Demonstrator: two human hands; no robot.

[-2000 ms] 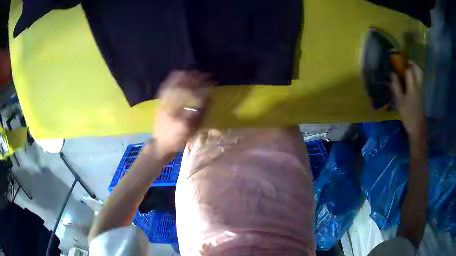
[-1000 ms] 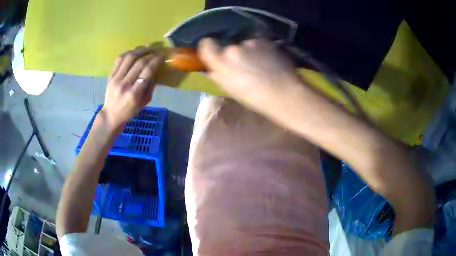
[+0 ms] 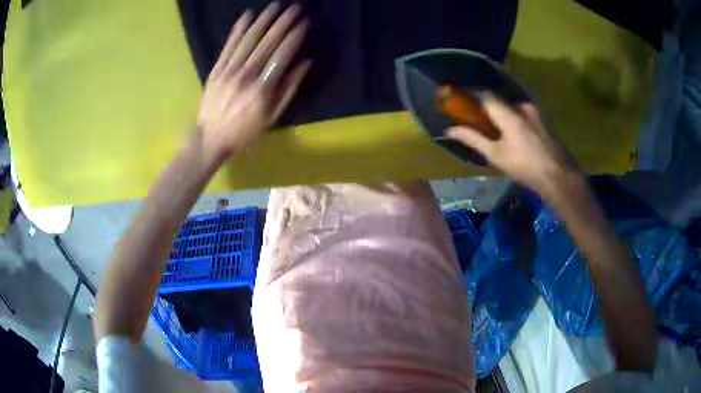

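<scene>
A near-black garment (image 3: 361, 61) lies flat on the yellow table cover (image 3: 92, 107), its lower edge a little above the cover's front edge. My left hand (image 3: 250, 84) lies palm down on the garment's left part, fingers spread, holding nothing. My right hand (image 3: 519, 142) grips the orange-brown handle of the steam iron (image 3: 430, 77). The iron rests over the garment's lower right corner and partly over the yellow cover. The soleplate's underside is hidden.
A blue plastic basket (image 3: 211, 257) with dark cloth inside stands on the floor at lower left. Shiny blue plastic bags (image 3: 607, 253) lie at lower right. A pink apron (image 3: 369, 284) covers my lap. More dark cloth (image 3: 634, 19) lies at the table's upper right.
The iron and my right hand have moved right from the table's front left. My left hand has moved up onto the garment. The view has shifted, and the garment now lies centrally.
</scene>
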